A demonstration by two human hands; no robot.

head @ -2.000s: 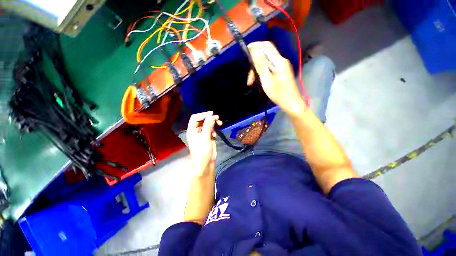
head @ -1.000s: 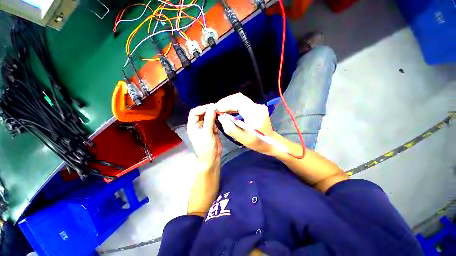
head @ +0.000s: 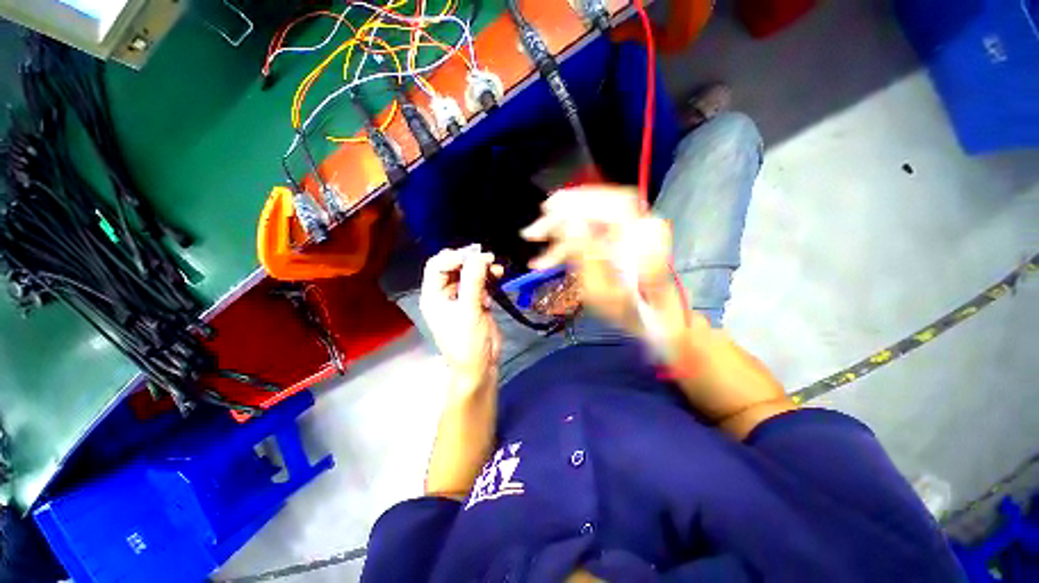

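Observation:
My left hand pinches one end of a black cable above my lap. Another black cable length hangs from a connector on the orange-brown fixture board. My right hand is blurred, right of my left hand and apart from it. The pale test probe lies along my right palm and wrist, also blurred. The red probe lead runs from the top edge down to my right hand.
Fixture wires tangle behind the board. An orange clamp holds its near end. A cable pile lies on the green bench at left. Below are a dark blue bin, a red bin and a blue stool.
My right hand has moved away from my left hand, up and to the right, with the probe. My left hand stays nearly in place with the cable end.

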